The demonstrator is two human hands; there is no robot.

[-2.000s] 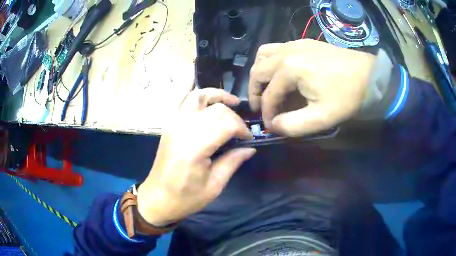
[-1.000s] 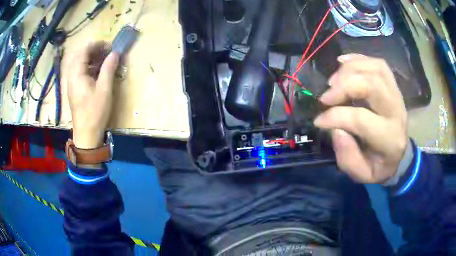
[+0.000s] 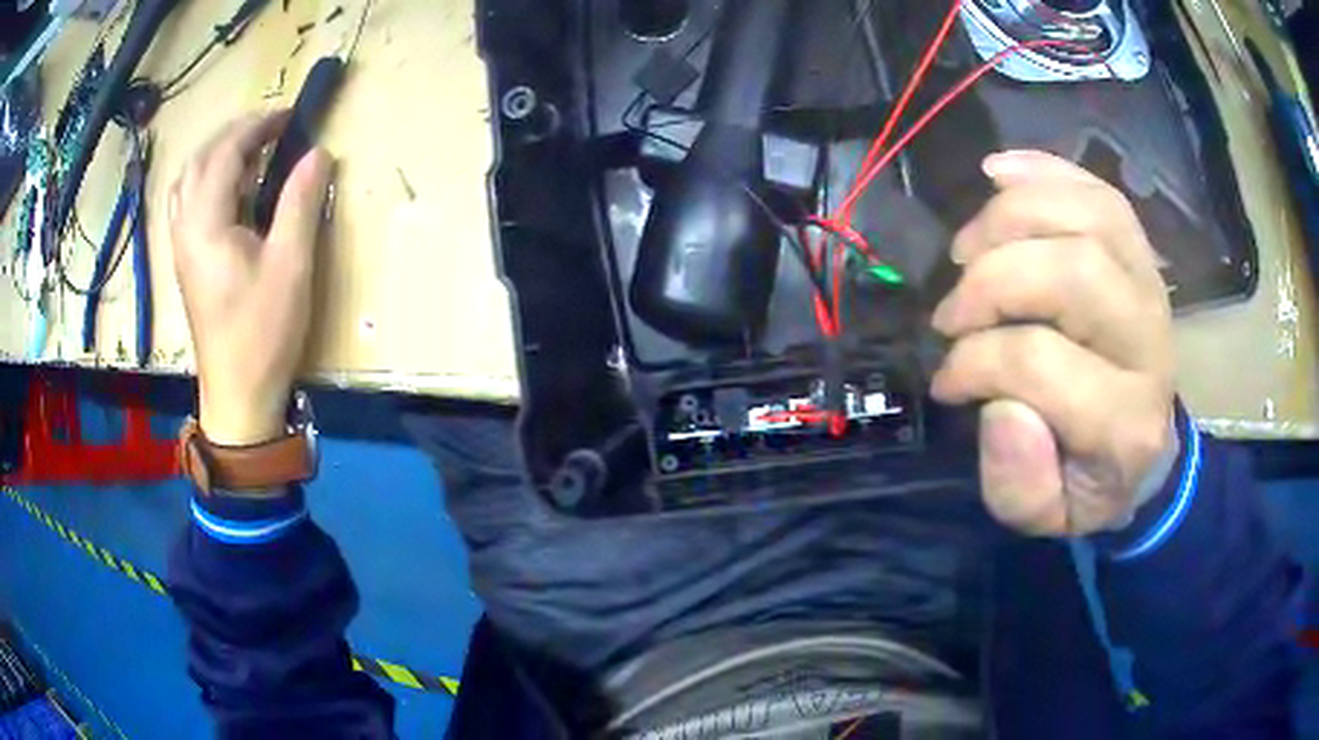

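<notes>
The black speaker shell [image 3: 543, 311] lies open in front of me. The circuit board [image 3: 781, 419] sits at its near edge, with white and red connectors. Red speaker wires [image 3: 904, 123] run from there to the speaker driver [image 3: 1049, 32], cut off at the top. A thick rounded black tube [image 3: 705, 253] lies inside the shell. My left hand [image 3: 246, 246] is left of the shell, closed on a narrow black bar [image 3: 300, 138]. My right hand [image 3: 1063, 347] is curled over the shell's right part; whether it holds anything is hidden.
Blue-handled pliers [image 3: 119, 268] and a long black stick [image 3: 101, 109] lie at the left, near a green-and-black tangle. Small dark bits lie at the upper left. A blue-and-dark tool [image 3: 1287, 130] is at the right edge. A thin cord hangs below my right hand.
My hands have parted from the board. My left hand has moved left, and the bar in it has turned. A blue light seen on the board one second ago no longer shows.
</notes>
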